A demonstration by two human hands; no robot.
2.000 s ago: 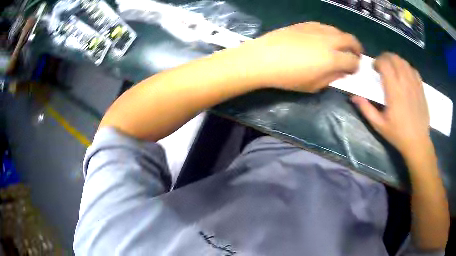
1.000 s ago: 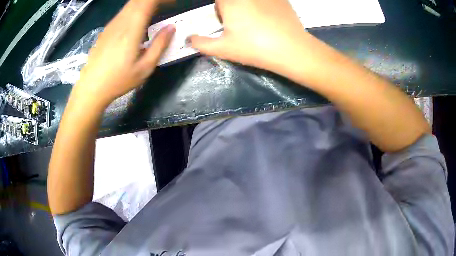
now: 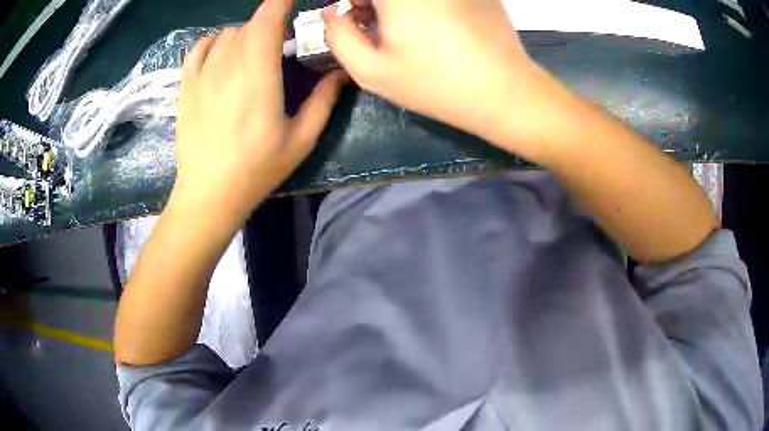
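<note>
A long white power strip (image 3: 603, 23) lies across the top of the view. Its left end shows a squared white block with a cord stub leading left. My right hand (image 3: 438, 63) lies over the strip with thumb and fingertips pinched at that end. My left hand (image 3: 240, 105) is left of the end, back up, thumb and fingers apart around a dark gap. Its upper fingertips are near the top edge, and whether it holds the cord is hidden. A white coiled cord (image 3: 105, 114) in clear plastic lies left of my left hand.
Another white coiled cord (image 3: 63, 63) lies at the upper left. Open pieces with small parts and yellow blocks (image 3: 29, 181) lie at the bench's left edge. The dark green bench (image 3: 506, 143) has its front edge close to my body.
My left hand has moved slightly right and its thumb has come off the strip. The strip's left end now shows near my right fingertips. The coiled cords show more clearly.
</note>
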